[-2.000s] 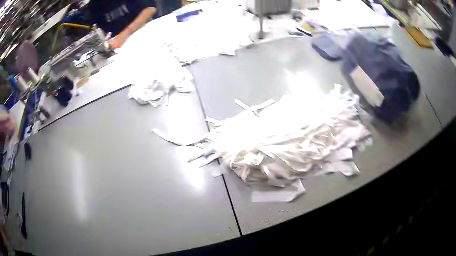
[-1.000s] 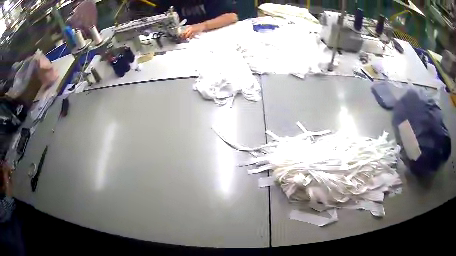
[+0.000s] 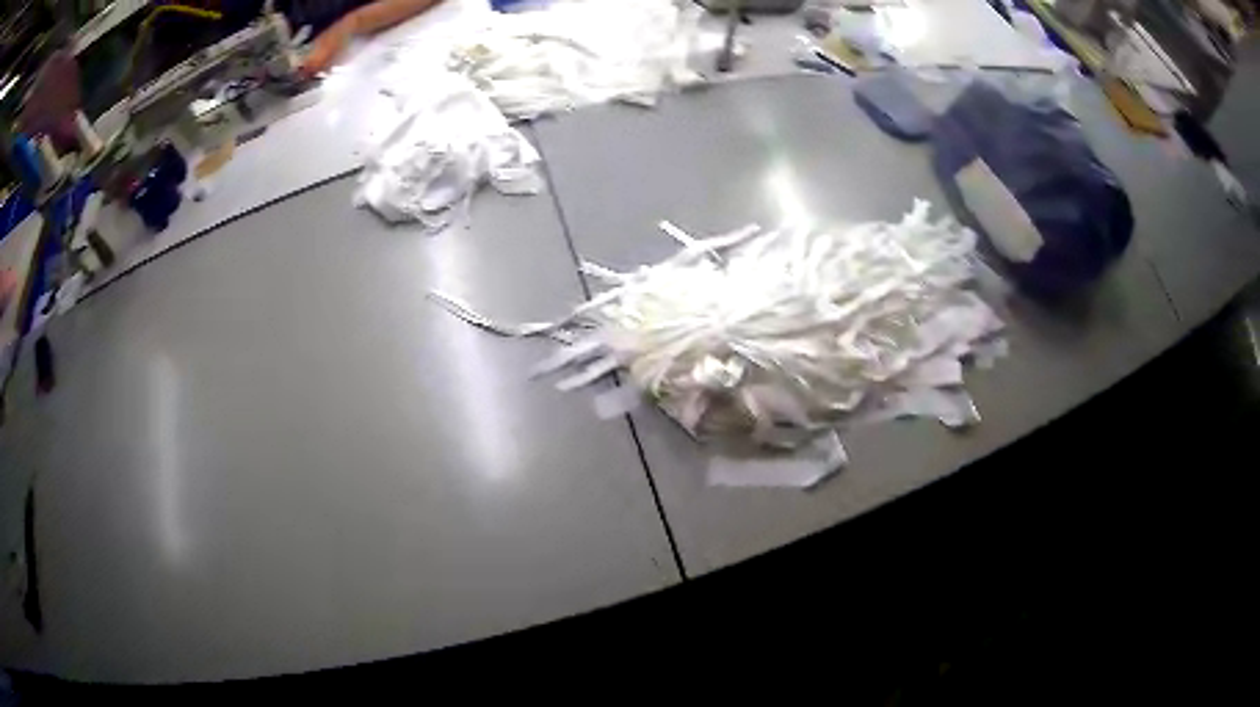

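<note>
Neither of my hands shows in the view. A tangled heap of white fabric strips (image 3: 815, 332) lies on the grey table (image 3: 318, 470), right of centre, across the dark seam between two table panels. A few strips stick out to its left. A blue-purple wrapped bundle (image 3: 1071, 173) with a white label (image 3: 998, 210) lies right of the heap, apart from it. Black shears (image 3: 32, 559) lie at the far left of the table, partly blurred.
White cloth (image 3: 449, 159) hangs over the table's far edge from a sewing table. Another person's forearm (image 3: 362, 28) is by a sewing machine (image 3: 207, 69) at the upper left. Thread spools (image 3: 87, 134) stand at the left. The near table edge curves above a dark floor.
The view has swung to the right and down, so the strips and bundle sit further left and higher in the picture. A dark blue patch at the lower left has mostly left the view.
</note>
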